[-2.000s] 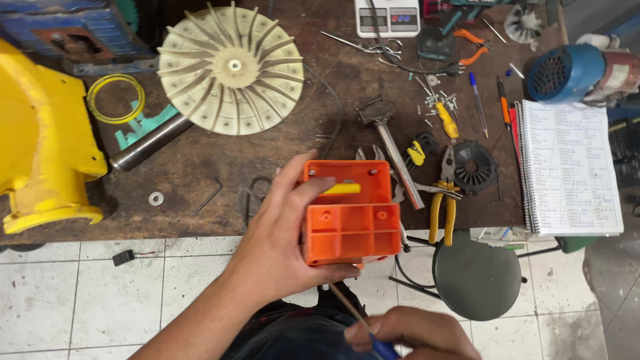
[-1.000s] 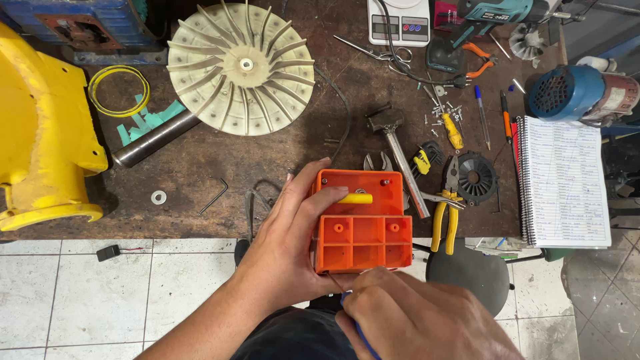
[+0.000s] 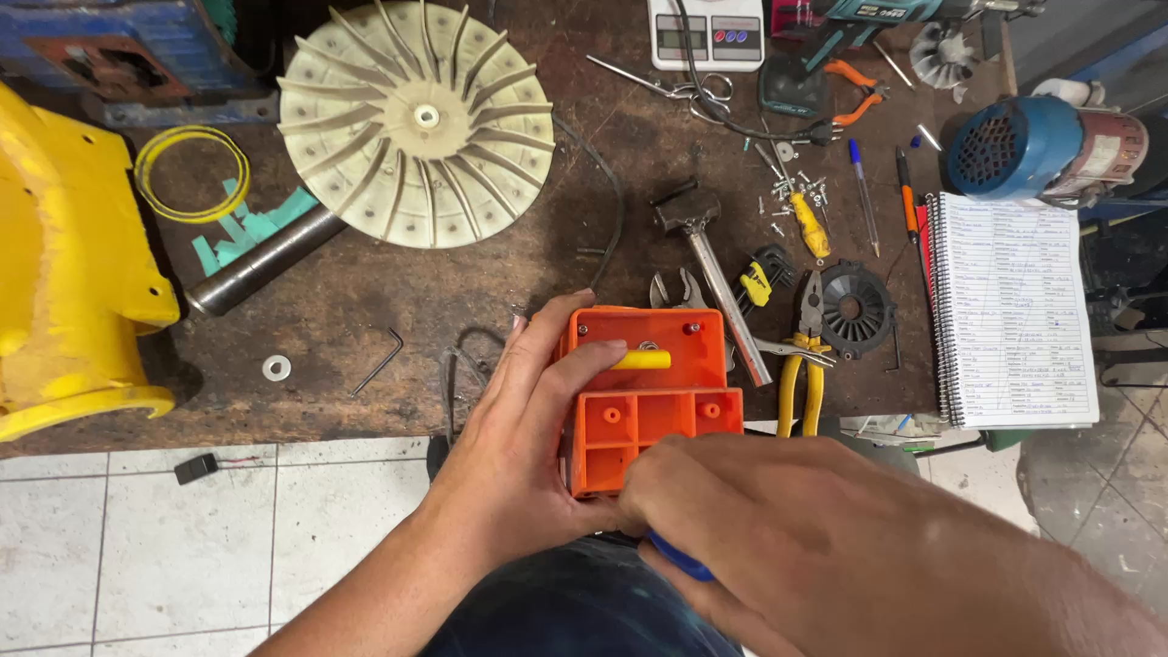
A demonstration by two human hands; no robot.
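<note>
My left hand grips an orange plastic housing from its left side, at the bench's near edge. The housing has an open upper bay with screws in its corners and a compartmented lower part. A short yellow piece lies in the upper bay, with my left index fingertip against its left end. My right hand is closed around the blue handle of a screwdriver at the housing's lower edge. It covers the housing's lower right part. The screwdriver's shaft and tip are hidden in this view.
On the wooden bench lie a hammer, yellow-handled pliers, a black slotted disc, loose screws and a hex key. A white fan wheel and yellow casting stand left; a spiral notebook is right.
My right hand has come up and right against the housing's lower part, and now covers some of its compartments. Two seconds ago it was below, with the screwdriver's shaft showing. My left hand keeps its hold.
</note>
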